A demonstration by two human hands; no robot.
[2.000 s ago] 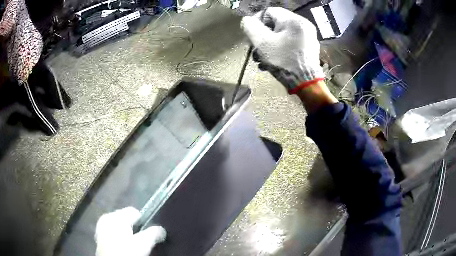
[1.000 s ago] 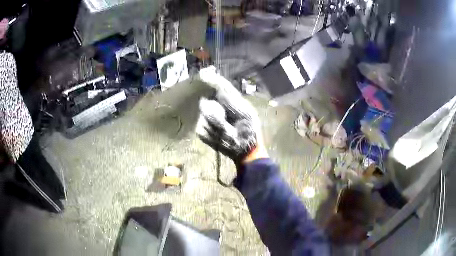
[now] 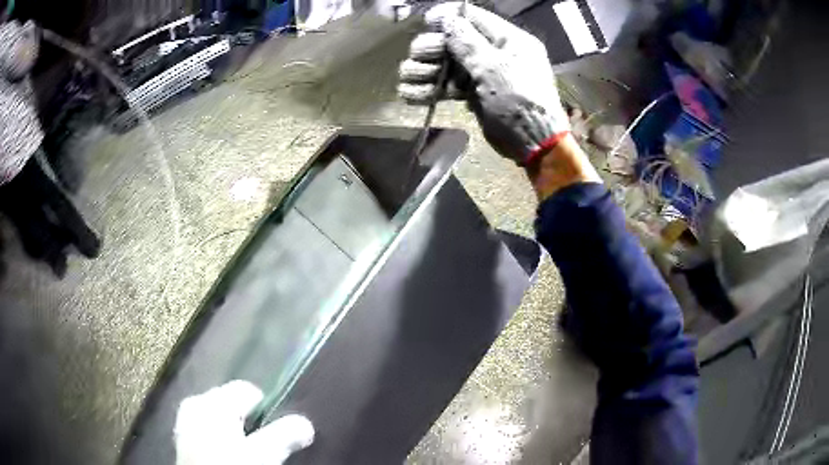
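A long grey sheet-metal housing [image 3: 436,318] stands tilted across the lower middle, its open side to the left showing a pale inner panel. My left hand [image 3: 238,425], in a white glove and cut off by the lower edge, grips the housing's rim [image 3: 350,289]. My right hand [image 3: 495,77], in a white-grey glove with a red cuff, is raised above the far end, its fingers closed on a thin dark rod or hook [image 3: 424,132]. The rod runs down into the housing's far corner; its lower end is hard to make out.
Speckled floor [image 3: 118,318] surrounds the housing. A person's patterned sleeve [image 3: 16,118] is at the left edge. Metal parts [image 3: 177,73] lie at the back left. Blue items [image 3: 686,173] and tangled lines are at the right, near a pale sheet-like object [image 3: 759,213].
One second ago the view was higher, with only the housing's top end showing and my left hand out of view. Now the housing fills the lower middle and my left hand is on its rim.
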